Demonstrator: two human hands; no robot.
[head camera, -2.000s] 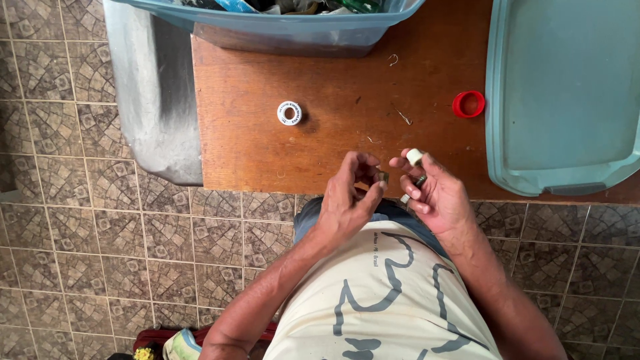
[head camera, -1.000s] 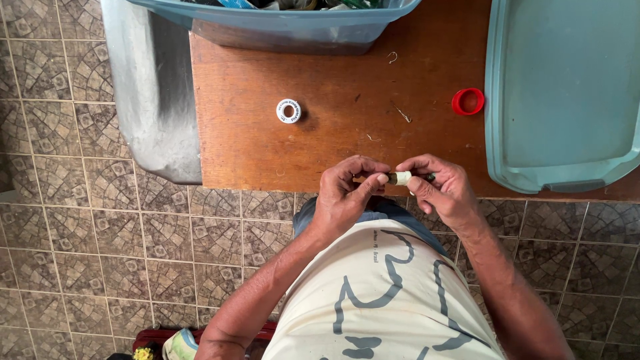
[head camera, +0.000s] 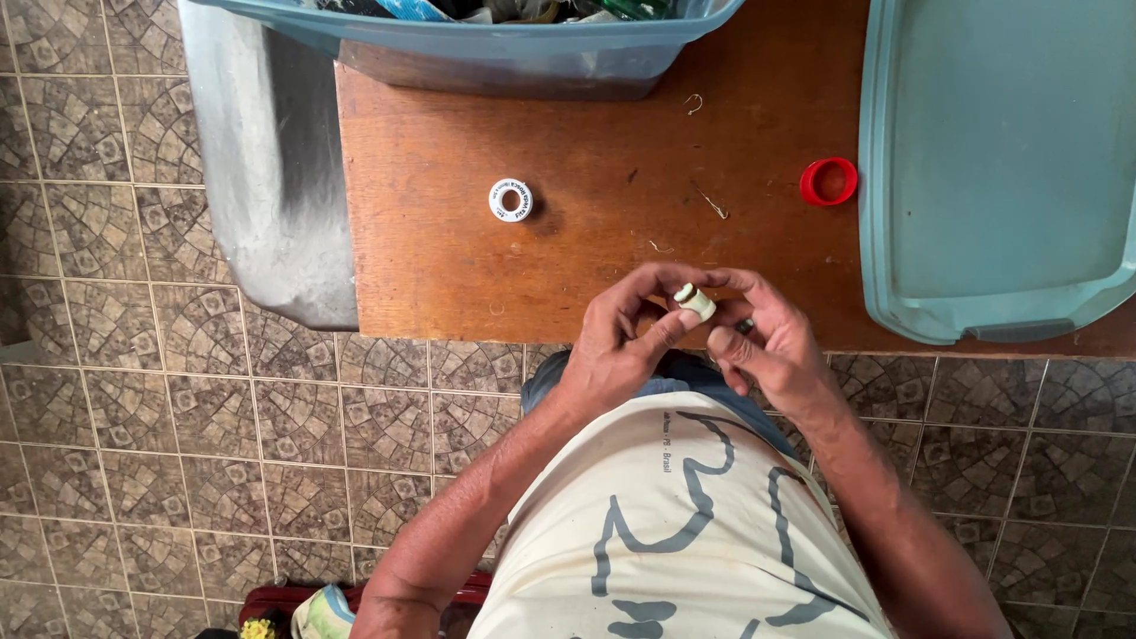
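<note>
Near the front edge of the wooden table, my left hand (head camera: 635, 328) pinches a small cream cylindrical fitting (head camera: 695, 303) between thumb and fingers, its grooved end tilted up and left. Beside it, my right hand (head camera: 768, 337) has a small dark metallic piece (head camera: 745, 327) between its thumb and fingers; its shape is mostly hidden. The right index fingertip reaches over close to the fitting. Farther up the table lies a white roll of thread seal tape (head camera: 510, 201). A red plastic ring or cap (head camera: 829, 181) sits to the right, by the blue lid.
A translucent blue plastic bin (head camera: 515, 53) with mixed items stands at the table's (head camera: 426, 266) back. Its likely lid, a blue plastic one (head camera: 1003, 177), lies at the right. Thin wire-like scraps (head camera: 712, 204) are scattered about. A grey moulded surface (head camera: 284, 177) adjoins the table's left edge.
The cream fitting was at my right hand's fingers two seconds ago and between both hands one second ago; now my left hand has it. The tape roll and red ring have stayed put.
</note>
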